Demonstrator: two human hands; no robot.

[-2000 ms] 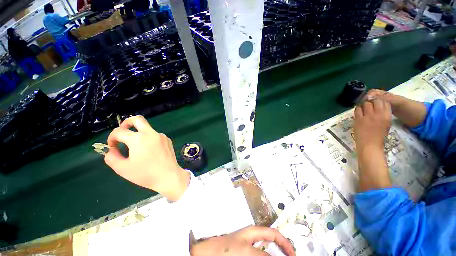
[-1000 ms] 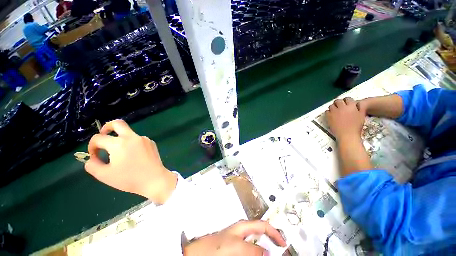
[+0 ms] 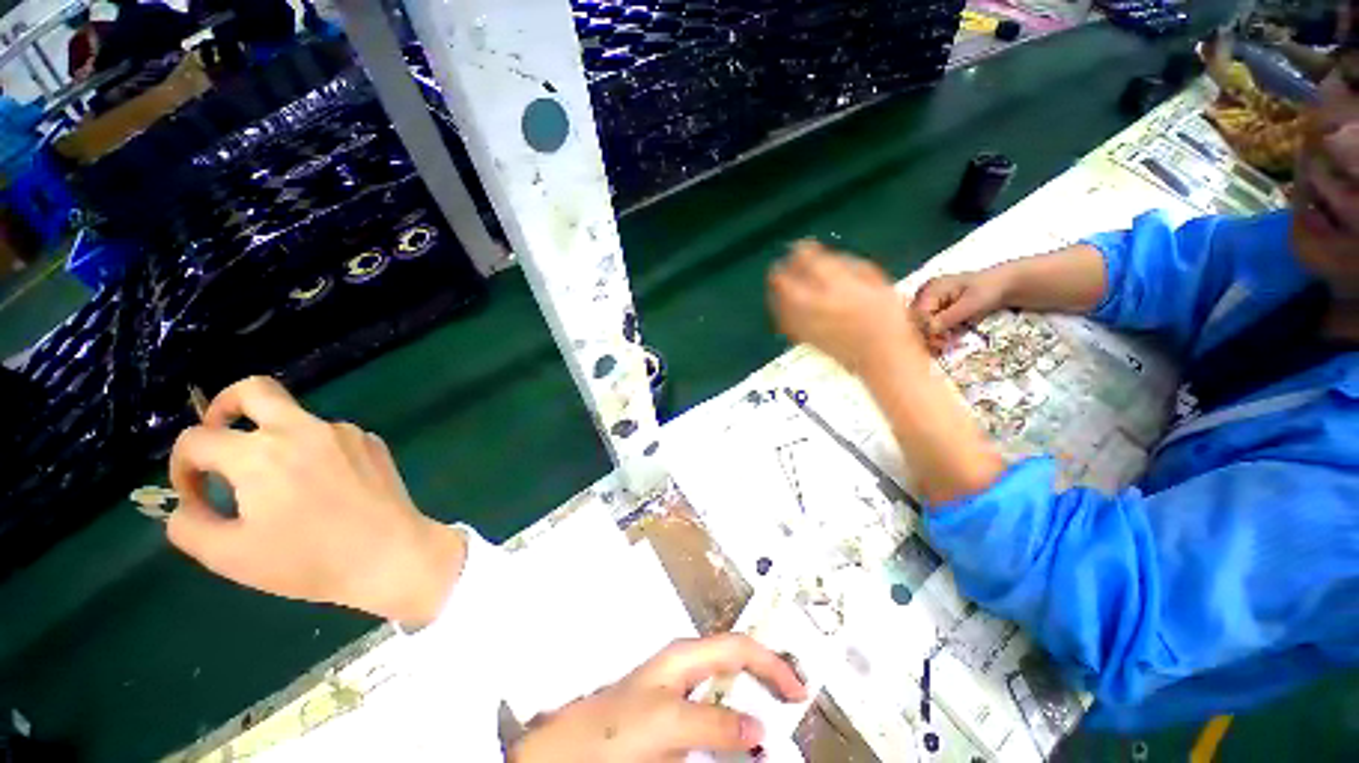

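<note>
My right hand [image 3: 306, 499] reaches in from the left over the green belt. Its thumb and a finger pinch small pale notched rings [image 3: 152, 501]; a thin piece also sticks out by an upper finger. My left hand [image 3: 626, 716] is low in the centre over the bench, fingers bent and apart, partly cut off by the bottom edge. I see nothing in it. A black cylindrical part [image 3: 654, 367] on the belt is mostly hidden behind the white post.
The spotted white post [image 3: 544, 194] stands between me and the belt [image 3: 492, 395]. Black moulded trays [image 3: 283, 194] are stacked beyond. Another black part [image 3: 984, 185] is on the belt. A person in blue sleeves [image 3: 1073, 567] works at right beside scattered pale pieces [image 3: 1006, 365].
The view has swung right, so the scene shifts left. The nearer black part has passed behind the post. The neighbour's hands, together before, are now apart. My right hand keeps its pinch.
</note>
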